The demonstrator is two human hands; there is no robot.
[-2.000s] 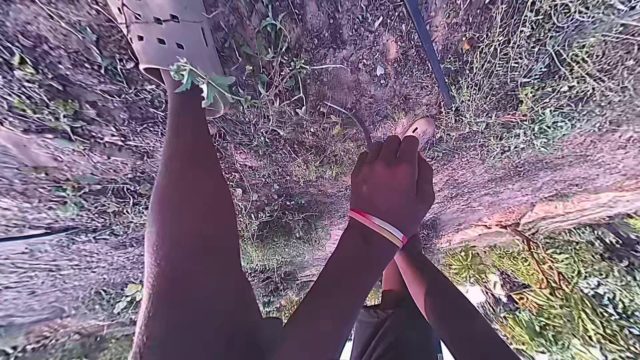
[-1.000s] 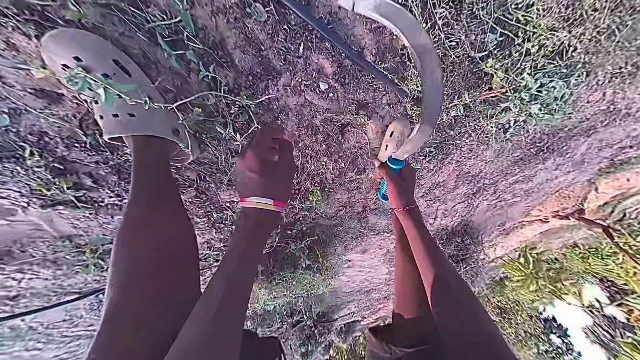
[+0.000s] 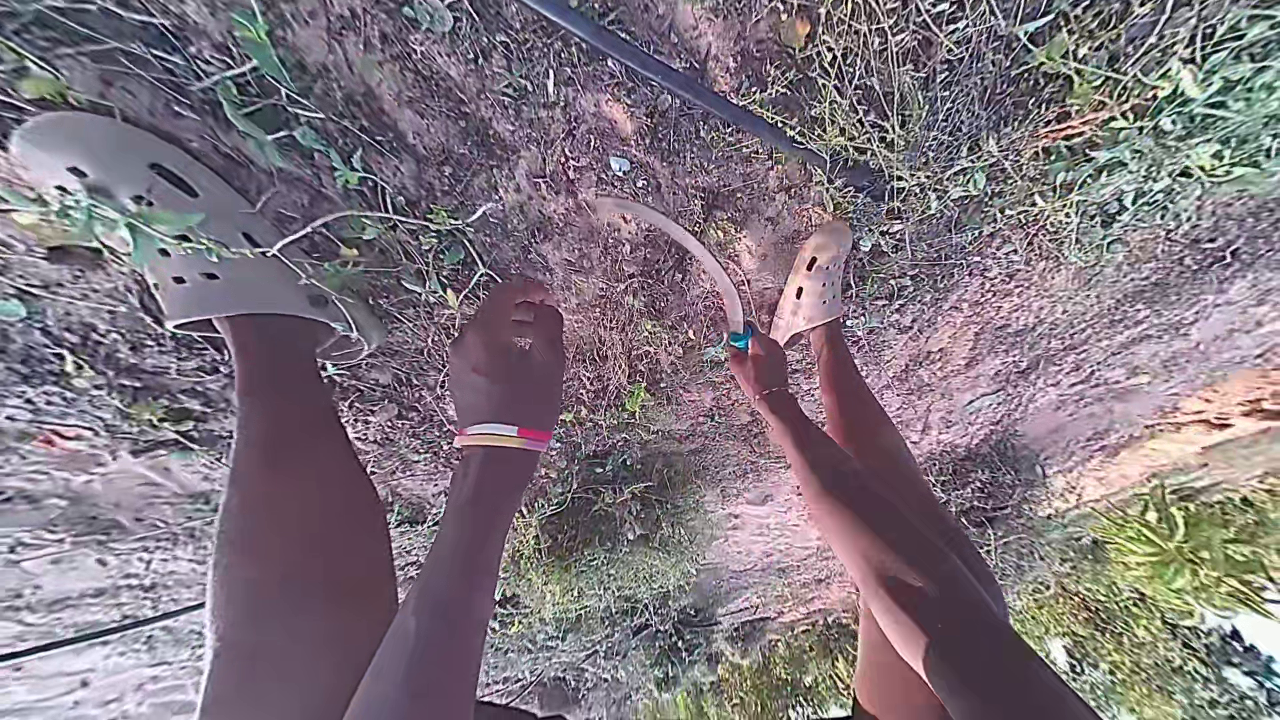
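My right hand [image 3: 762,366] is closed round the turquoise handle [image 3: 740,338] of a sickle, beside my right foot. From there the curved sickle blade [image 3: 690,243] arcs up and to the left, low over weeds and soil. My left hand [image 3: 508,350], with white, pink and yellow bands at the wrist, is held above dry grass left of the blade. Its fingers are curled and point away from me; whether something thin lies within them cannot be told.
A beige clog [image 3: 235,265] is on my left foot, with a leafy stem [image 3: 370,215] across it; another clog [image 3: 815,280] is on my right foot. A dark hose or pipe [image 3: 690,88] crosses the ground ahead. A thin black line [image 3: 105,632] lies at lower left.
Two seconds ago my hands were together. They then moved apart, and the sickle was raised on the right. Now its blade is lower and points left, between my hands.
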